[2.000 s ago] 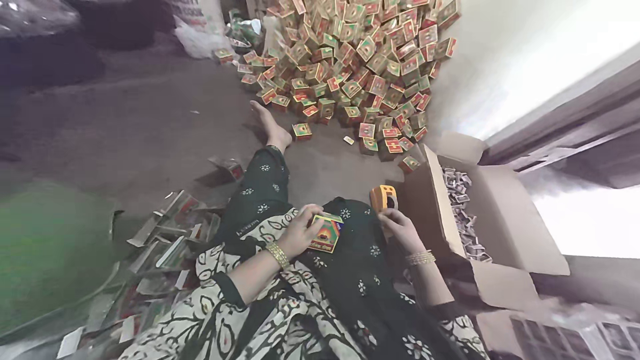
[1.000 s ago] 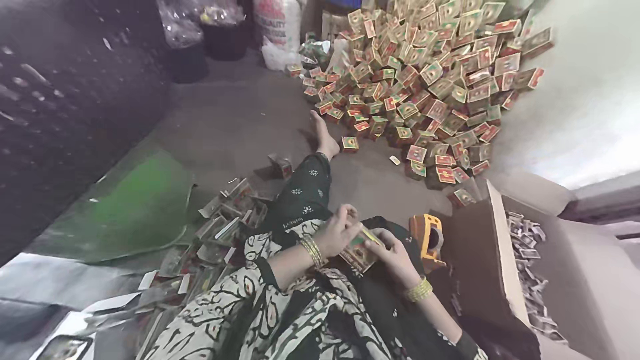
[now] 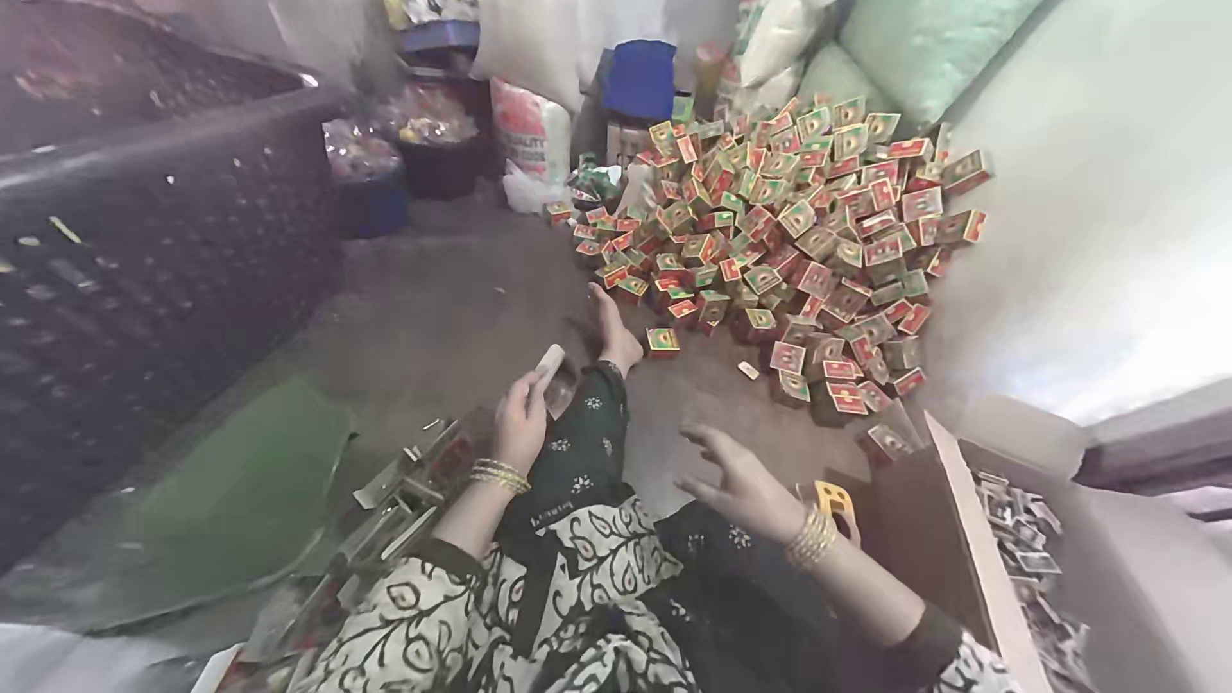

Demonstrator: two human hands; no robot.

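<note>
My left hand [image 3: 521, 423] grips a small flat pale box [image 3: 550, 366] above my outstretched leg; its printing cannot be made out. Over my other thigh, my right hand [image 3: 736, 481] is spread, holding nothing. A yellow tape dispenser [image 3: 835, 502] lies just right of that wrist, partly hidden by it. Beyond my foot rises a large heap of small red and green printed boxes [image 3: 770, 221]. One such box [image 3: 662, 342] sits apart beside my foot.
An open cardboard carton [image 3: 972, 539] with many small pieces stands at my right. Flat packs [image 3: 414, 500] lie along my left side, near a green sheet [image 3: 231, 491]. A dark bin [image 3: 154, 231] stands at left; sacks [image 3: 532, 135] and buckets [image 3: 438, 159] stand at the back.
My hands were together at a printed box one second ago; now they are apart. My left hand has moved forward and left with a pale box, and my right hand has let go. The view has shifted.
</note>
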